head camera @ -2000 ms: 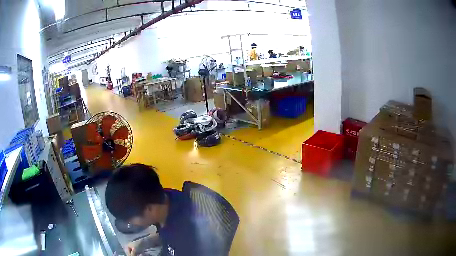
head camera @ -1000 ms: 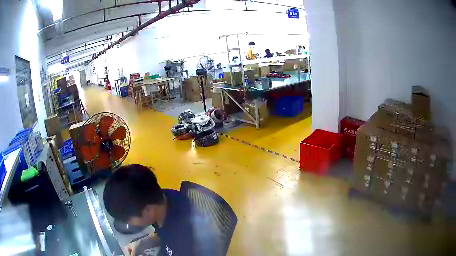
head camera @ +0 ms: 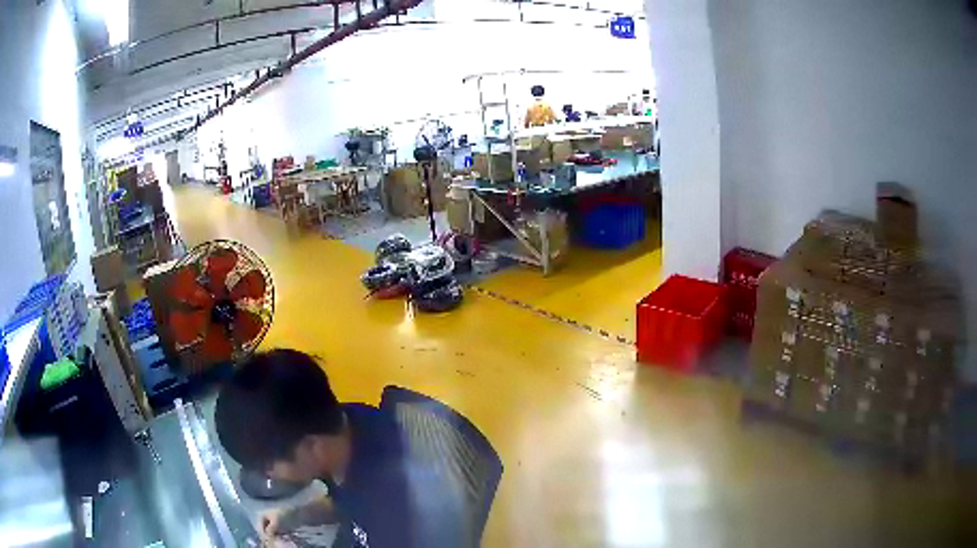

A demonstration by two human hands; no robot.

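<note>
Neither of my hands is in the picture. Nearest in front is a seated person in a dark blue shirt (head camera: pixel 375 455), head bent low over a green-topped desk (head camera: pixel 166 487). That person's hand (head camera: pixel 274 521) is raised at the desk's edge near the lower rim; what it holds is too blurred to tell. A long pale strip (head camera: pixel 206 471) runs along the desk beside the person. A black mesh-back chair (head camera: pixel 455 450) stands behind the person's back.
An orange-bladed fan (head camera: pixel 221 308) stands beyond the desk. A black box with a green item on top (head camera: pixel 61 371) is at the left. A red crate (head camera: pixel 678 321) and stacked cartons (head camera: pixel 852 337) stand at the right. A bundled heap (head camera: pixel 418 273) lies on the yellow floor.
The whole view has shifted slightly, so things lie a little further left. The seated person stays bent over the desk, with the head slightly moved.
</note>
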